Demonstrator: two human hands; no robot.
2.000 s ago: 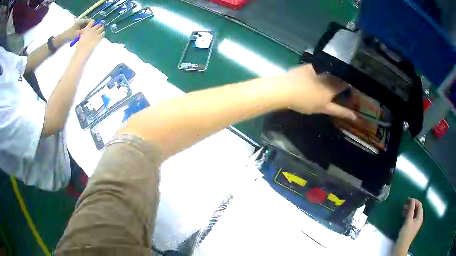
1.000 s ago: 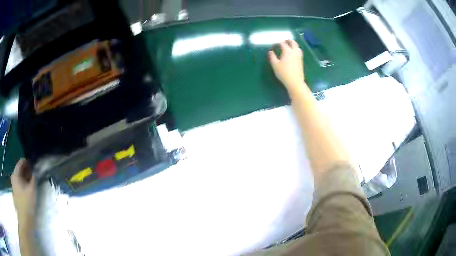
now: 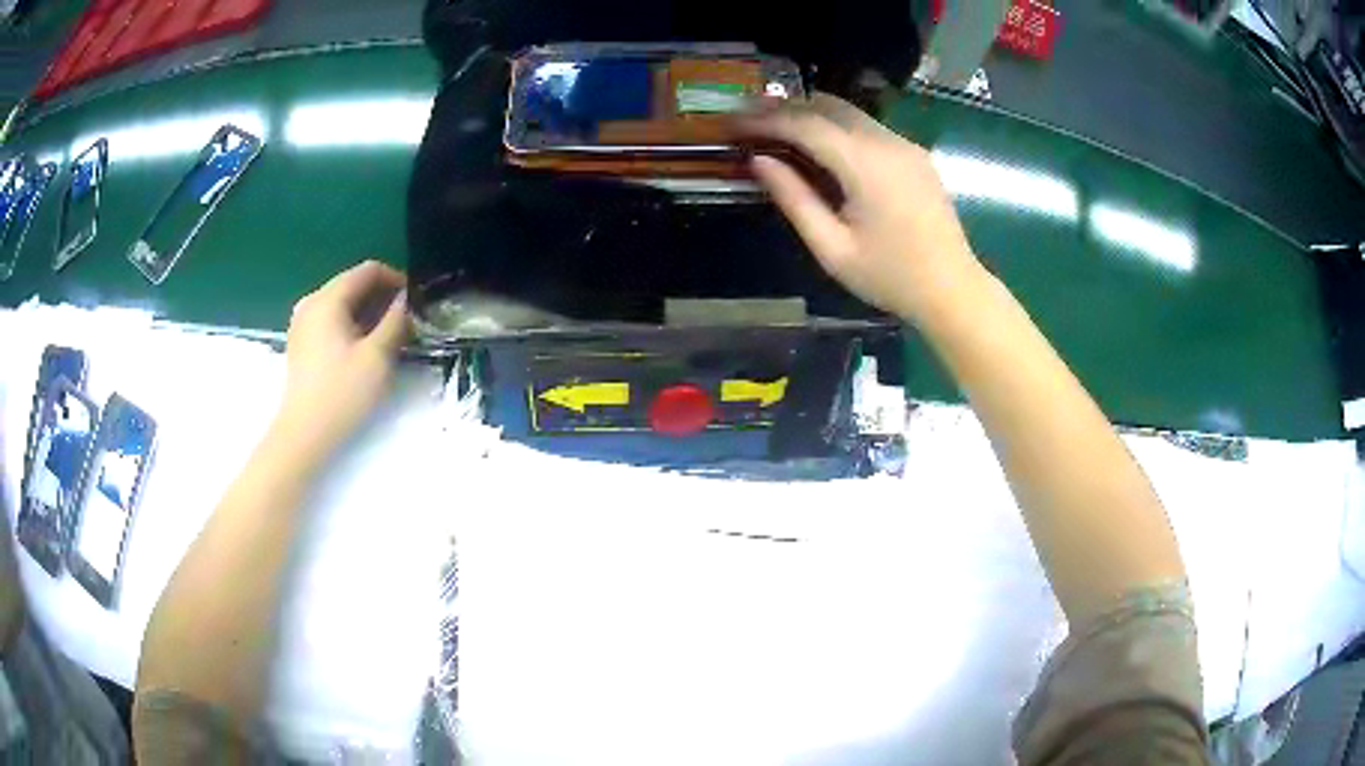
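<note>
A phone frame (image 3: 591,93) with a blue patch at its left end lies on the orange-brown press fixture (image 3: 629,162) on the machine's glossy black tray (image 3: 599,247). My right hand (image 3: 868,187) is at the right end of the frame, thumb and fingers around its near right corner. My left hand (image 3: 347,332) rests at the machine's lower left side, fingers curled and fingertips hidden behind the edge; whether it presses anything cannot be told.
The front panel has a red button (image 3: 681,409) between yellow arrows. Several frames lie on the green conveyor (image 3: 337,202) at left, and more on the white bench cover (image 3: 674,629). A red tray (image 3: 142,42) is beyond.
The view has swung back so the machine is central. My right hand has moved from the conveyor at right to the fixture, where a phone frame now lies. My left hand remains at the machine's left side.
</note>
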